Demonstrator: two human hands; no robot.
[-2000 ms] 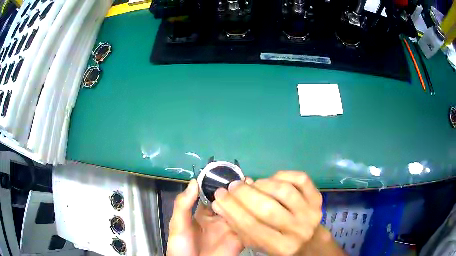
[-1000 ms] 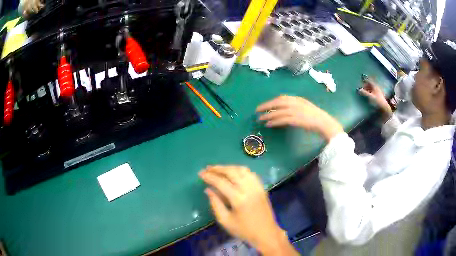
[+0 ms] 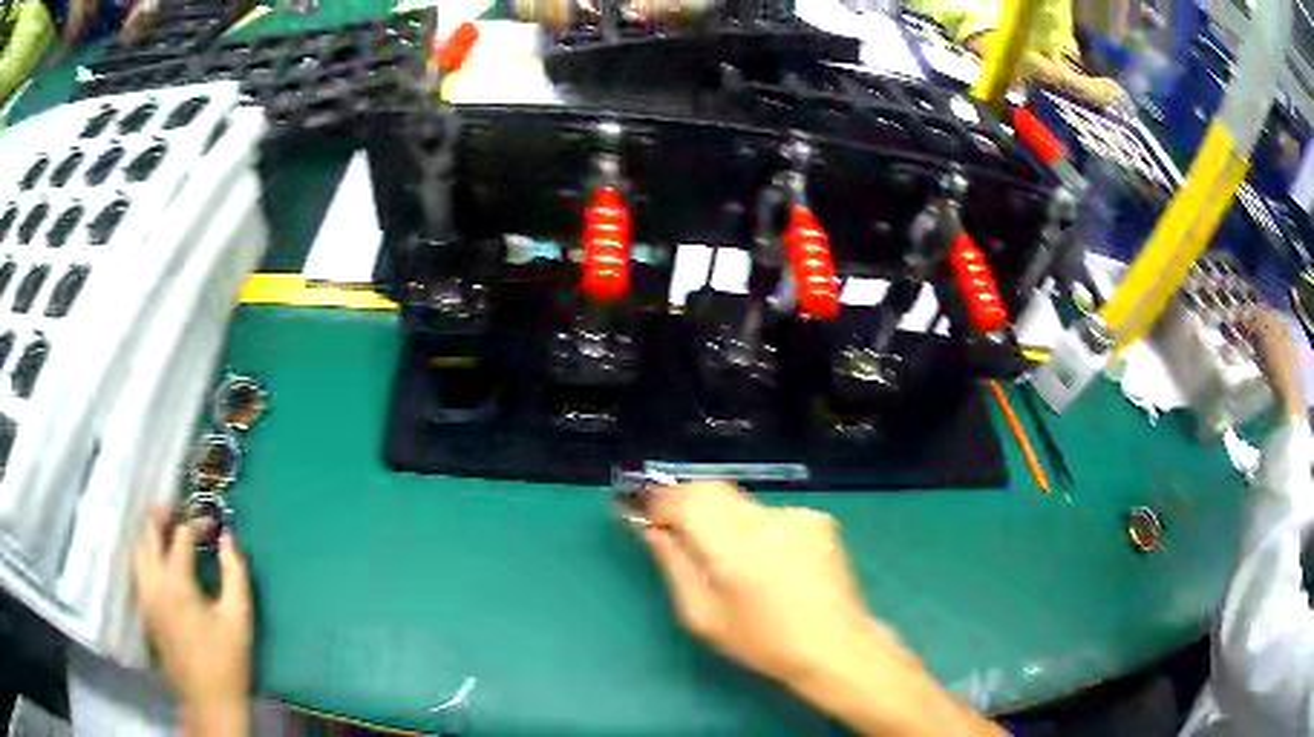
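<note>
My left hand (image 3: 198,626) is at the left by the white tray stack. Its fingers and thumb are around the edge of a round watch unit (image 3: 209,518), the nearest in a column with two more units (image 3: 216,461) on the green mat. My right hand (image 3: 771,583) is palm down at the front edge of the black press fixture (image 3: 519,458). Its fingertips pinch a small, dark and silvery piece (image 3: 634,497), blurred and partly covered, near the fixture's pale label strip.
The fixture carries red clamp handles (image 3: 607,245). White stacked trays (image 3: 130,360) stand at the left. Another round unit (image 3: 1146,528) lies at the right, near an orange stick (image 3: 1020,436) and a white bottle (image 3: 1069,363). Another person's sleeve and hand (image 3: 1275,360) show at the right edge.
The view has swung back left. My hands, empty over the right of the mat a second ago, are now at the left units and the fixture. Three units lie at left, where two lay earlier.
</note>
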